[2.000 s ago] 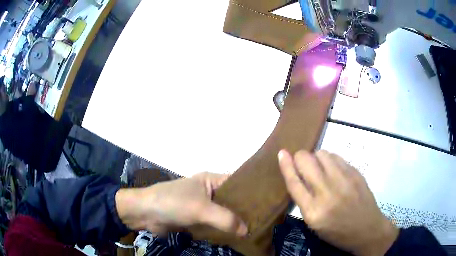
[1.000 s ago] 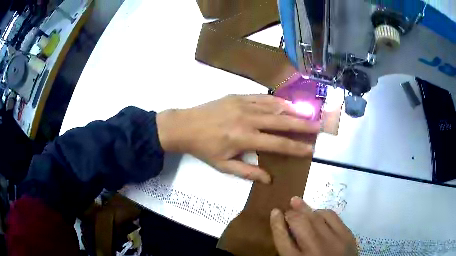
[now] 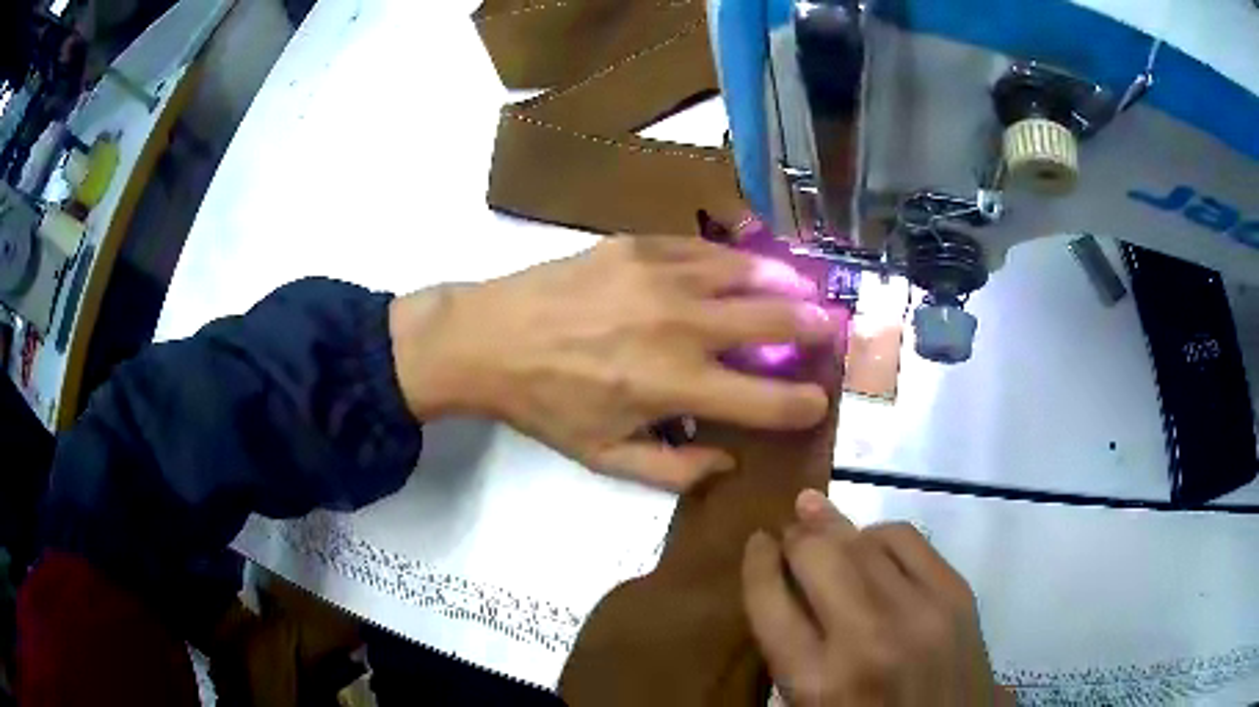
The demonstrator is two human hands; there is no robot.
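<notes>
A brown fabric band (image 3: 746, 511) runs from the front edge of the table up to the presser foot (image 3: 842, 283). My left hand (image 3: 621, 345) lies flat on the band just before the foot, fingers slightly spread, with the pink-violet lamp light on its fingertips. My right hand (image 3: 863, 601) is lower, its fingers bent at the band's right edge; whether it pinches the cloth cannot be told. Joined brown pieces (image 3: 608, 173) with a pale stitch line lie folded behind and left of the needle. The needle tip is hidden by glare.
The sewing machine head (image 3: 1077, 124) fills the upper right. An orange-copper rectangle (image 3: 874, 356) lies right of the foot, below a grey hanging knob (image 3: 944, 332). A phone (image 3: 1190, 366) and a small grey bar (image 3: 1096, 268) are at the right. A cluttered side bench (image 3: 104, 249) stands left.
My left hand came off the band's lower end and now lies flat near the foot. My right hand has moved lower. The joined pieces show more behind the needle. The camera view has shifted.
</notes>
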